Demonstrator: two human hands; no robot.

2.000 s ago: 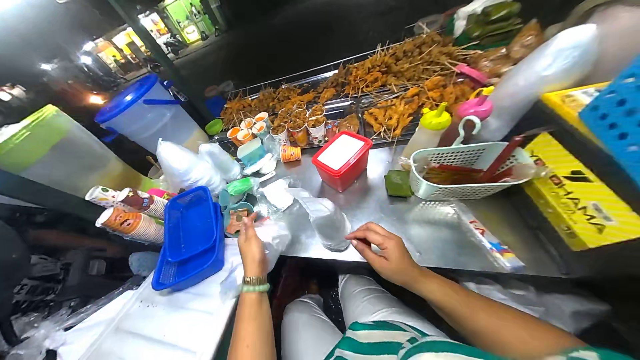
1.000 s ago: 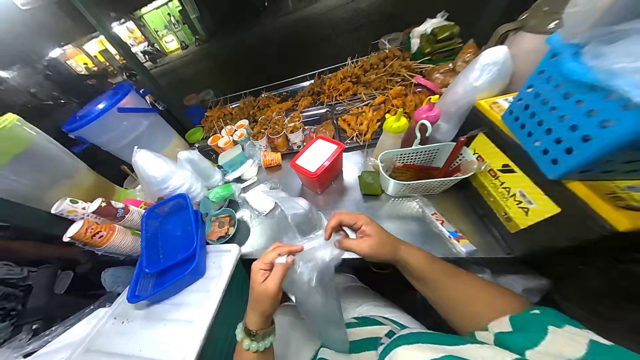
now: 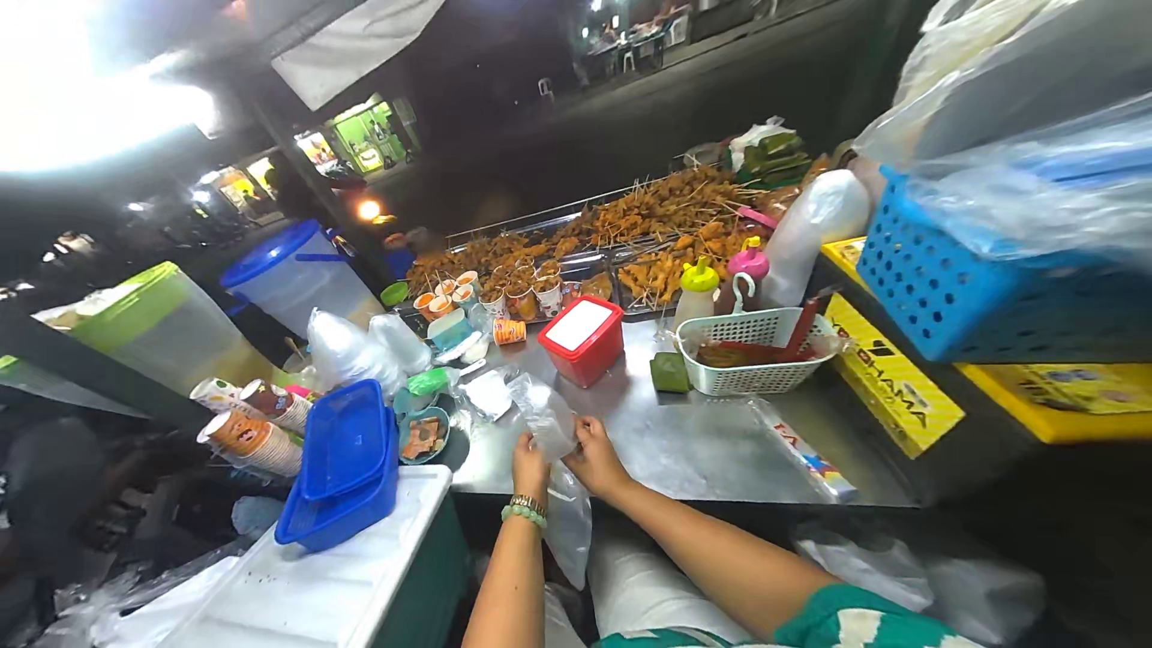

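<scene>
At the front edge of the steel counter [image 3: 693,459], my left hand [image 3: 531,468] and my right hand [image 3: 596,457] both grip clear plastic bags [image 3: 567,526]. One bag hangs below my hands, and clear plastic [image 3: 544,414] also lies above them over the counter. Just beyond stands a red tub with a white lid panel [image 3: 585,346]. Left of my hands are a white packet [image 3: 489,394] and a bowl with what looks like banknotes [image 3: 423,436]. Which layer each finger pinches is not clear.
Blue trays [image 3: 346,441] and stacked paper cups [image 3: 256,441] stand left. Skewered fried food [image 3: 666,216] fills trays behind. A white basket [image 3: 756,373], squeeze bottles [image 3: 697,292] and a folded green leaf packet [image 3: 669,372] sit right, with a blue basket [image 3: 972,288] farther out.
Two seconds ago my hands were farther apart. One second ago they held the bag up near my lap; now they are close together at the counter edge. The view has shifted.
</scene>
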